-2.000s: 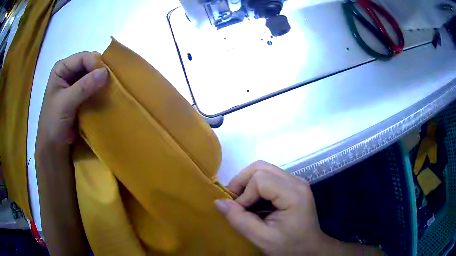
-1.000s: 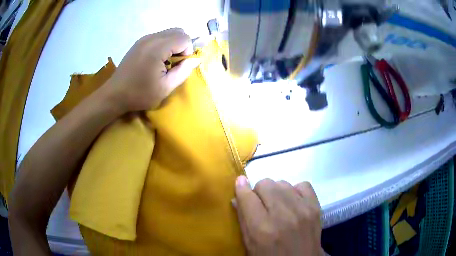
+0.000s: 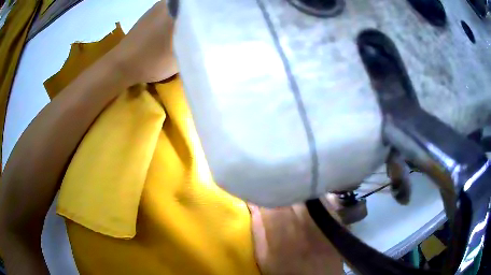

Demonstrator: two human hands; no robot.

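Mustard-yellow garment cloth (image 3: 188,225) lies on the machine table under my hands, with a paler yellow flap (image 3: 113,166) folded on top. The white sewing machine head (image 3: 258,118) looms close and hides the needle area. My left forearm reaches over the cloth; my left hand (image 3: 156,48) shows only near the wrist, its fingers hidden behind the machine head. My right hand (image 3: 290,236) is at the cloth's right edge, partly covered by the machine head and cut off by the lower picture edge; its grip is unclear.
A shiny metal lever or guard (image 3: 430,139) and a dark curved part (image 3: 350,244) stand close at the right. Long yellow cloth (image 3: 13,48) hangs at the far left. The table's curved front edge (image 3: 414,239) and yellow scraps (image 3: 432,248) show at lower right.
The view has moved much closer to the machine head, which now covers the seam, the left fingers and most of the right hand. The red and green handles have gone from sight.
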